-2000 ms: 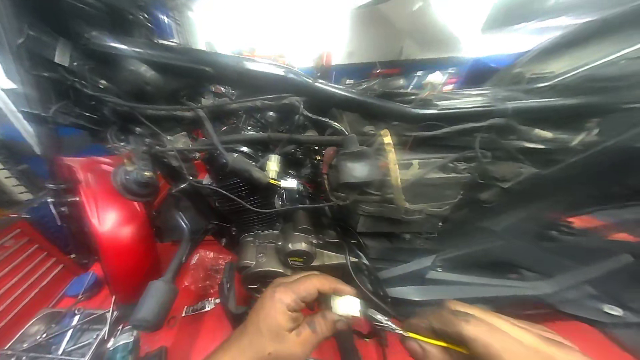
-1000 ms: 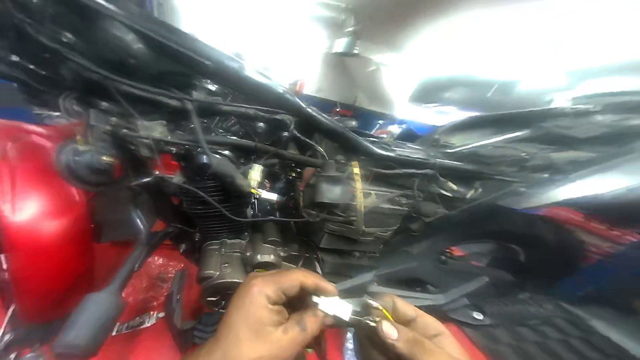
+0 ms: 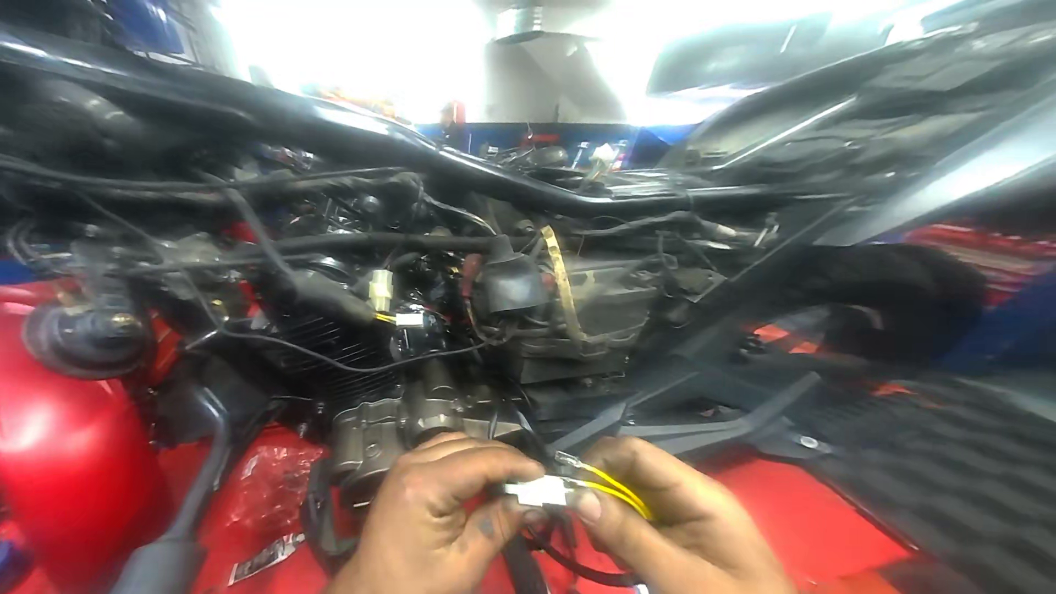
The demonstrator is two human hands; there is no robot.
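Between thumb and fingers, my left hand holds a white plastic wire connector. My right hand pinches yellow wires at the connector's right side. One wire runs to the connector; the other ends in a small crimped metal terminal outside it. Both hands are in front of the motorcycle's engine case. Farther back, near the finned cylinder, are a pale connector and a white connector with yellow wires.
A black frame tube crosses above the engine. A red painted part and a dark lever stand at left. Clear plastic wrap lies on the red surface. A black tyre is at right.
My hands have drawn close together around the white connector. Two yellow wires now show plainly, one with its terminal outside the connector. The view has shifted.
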